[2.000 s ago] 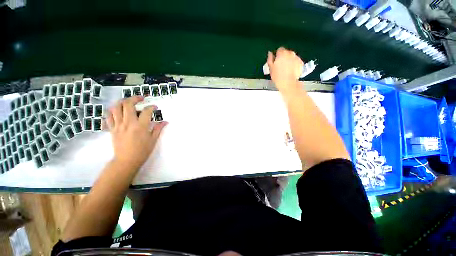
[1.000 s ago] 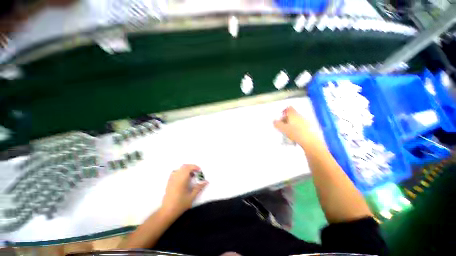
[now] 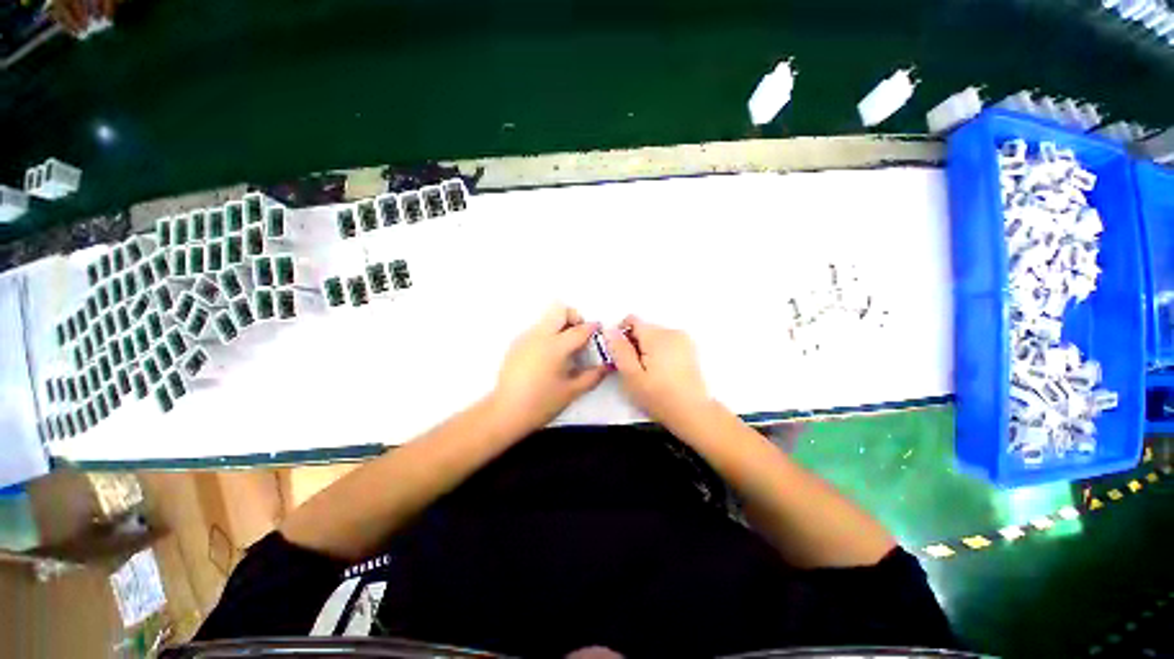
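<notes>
My left hand (image 3: 547,370) and my right hand (image 3: 654,370) meet at the front middle of the white worktop. Between their fingertips is a small white adapter housing (image 3: 601,348), mostly hidden by the fingers. My left hand grips the housing. My right fingertips press at its right side; whether they hold a separate small part cannot be told. Many housings with dark green insides (image 3: 213,286) stand grouped at the left, with two short rows (image 3: 371,281) beside them. Small loose parts (image 3: 837,309) lie scattered on the worktop at the right.
A blue bin (image 3: 981,309) at the right end holds a heap of small white parts (image 3: 1049,258). White adapters with pins (image 3: 773,93) lie on the green belt (image 3: 541,77) beyond the worktop. Cardboard (image 3: 258,502) is on the floor at lower left.
My left hand has moved from the housing rows to the front middle, holding a housing. My right hand has come from the belt, past the loose parts, to meet it. The camera view has shifted.
</notes>
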